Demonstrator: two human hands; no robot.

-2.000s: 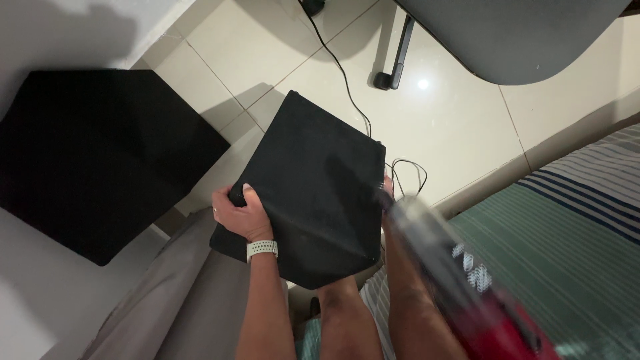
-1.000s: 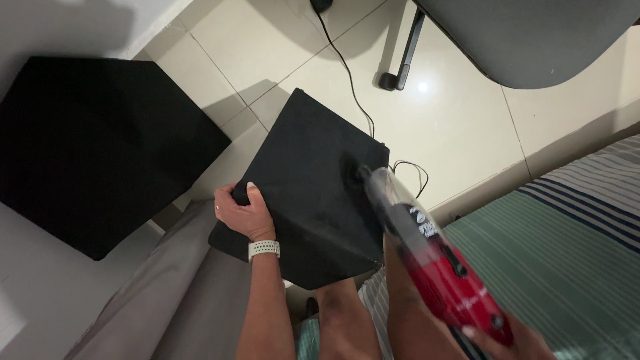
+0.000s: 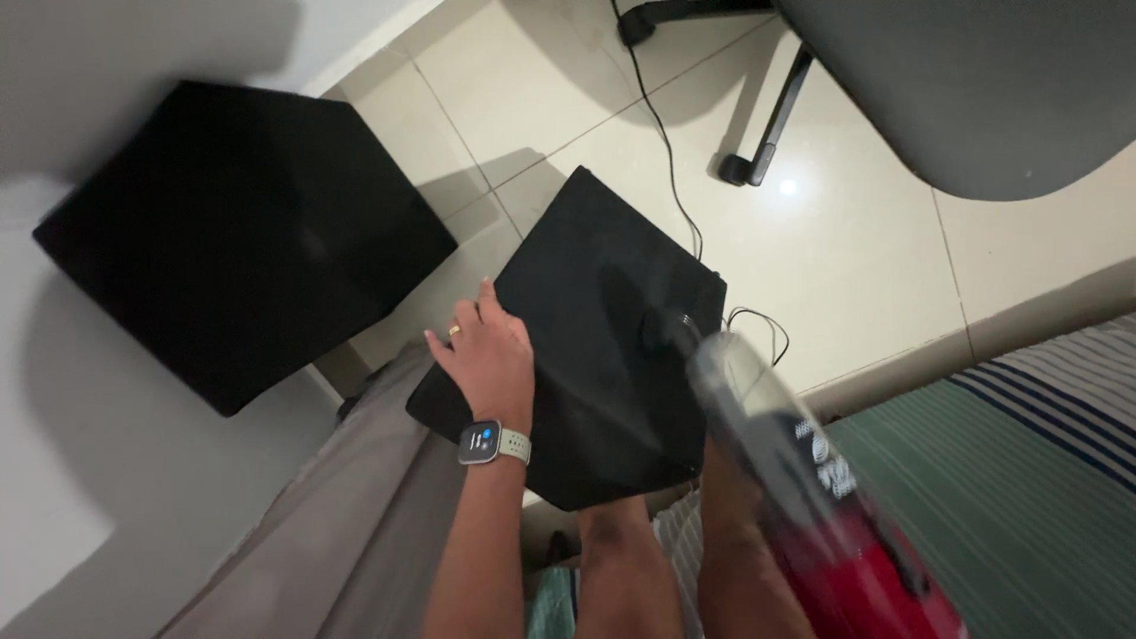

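A black fabric-covered box (image 3: 612,355) rests at my knees, its broad face turned up. My left hand (image 3: 491,355), with a ring and a watch, lies on the box's left edge with its fingers spread. A red handheld vacuum cleaner (image 3: 834,506) with a clear dust cup reaches in from the lower right, blurred by motion. Its dark nozzle is at the right part of the box's face. My right hand is outside the view, beyond the vacuum's lower end.
Another black box (image 3: 257,240) stands at the left by the white wall. A grey chair (image 3: 985,80) with castors is at the upper right. A thin black cable (image 3: 666,142) runs over the tiled floor. A striped bedspread (image 3: 1003,497) lies at the right, a grey curtain-like cloth (image 3: 346,524) at the lower left.
The vacuum has moved over the right part of the box. My right hand, visible at the bottom one second ago, is out of view. My left hand has shifted from gripping the edge to lying flatter.
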